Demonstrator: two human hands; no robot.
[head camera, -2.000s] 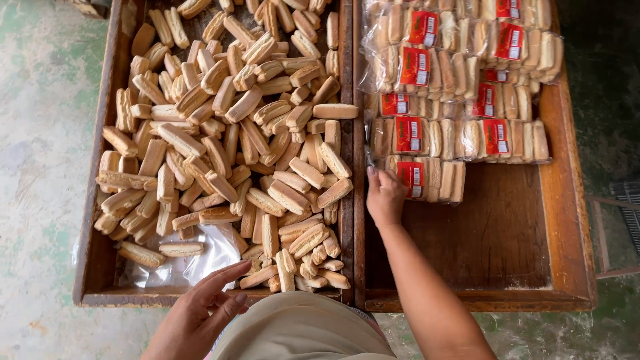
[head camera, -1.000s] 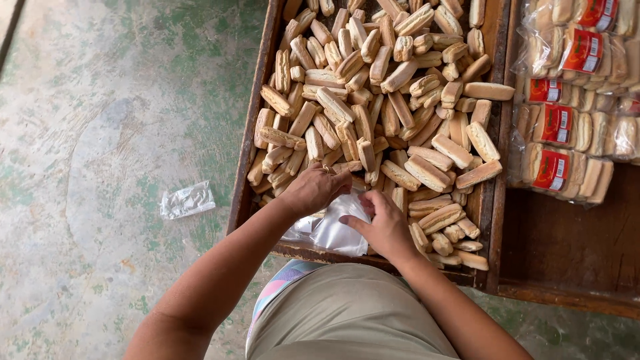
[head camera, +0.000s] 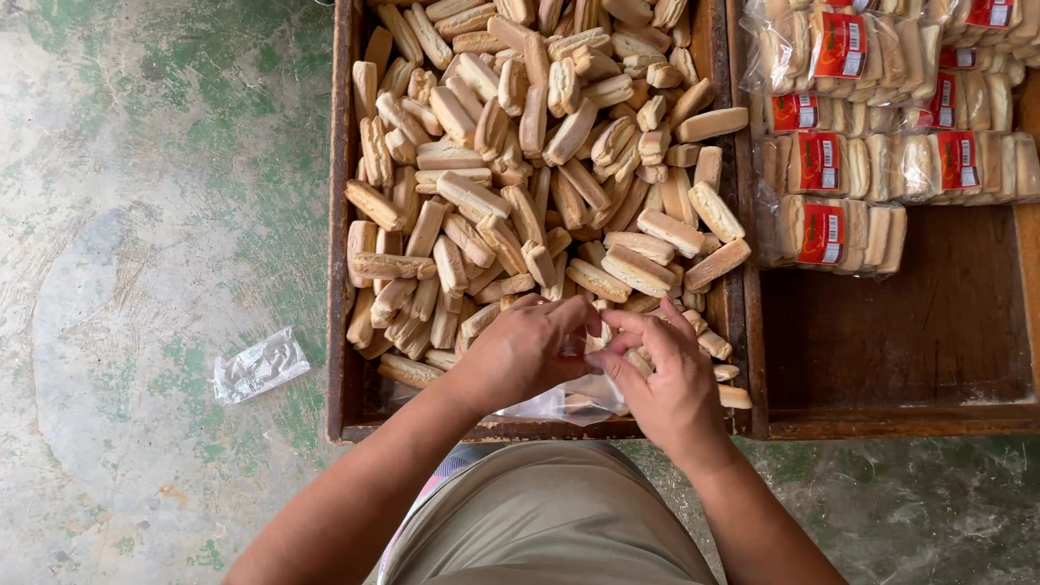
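Observation:
Loose finger-shaped biscuits (head camera: 471, 195) fill the left wooden tray. Over its near edge, my left hand (head camera: 528, 345) and my right hand (head camera: 662, 370) meet, fingertips close together on a clear plastic bag (head camera: 561, 402). The bag's upper part is partly hidden by my fingers, and biscuits show through and around it. My left fingers are bent down and pinched on the plastic; my right thumb and forefinger are at the bag too. In the right tray lie packed biscuits in clear wrap with red labels (head camera: 822, 234), stacked in rows.
A wooden divider (head camera: 743, 325) parts the two trays, and the near tray wall (head camera: 894, 422) runs just in front of my body. A crumpled clear plastic wrapper (head camera: 260, 366) lies on the worn green and grey floor (head camera: 146, 244) at the left.
Two seconds ago my right hand was by the packs at the divider; it then came to the bag beside my left hand. Both hands have stayed at the bag since. The view has shifted.

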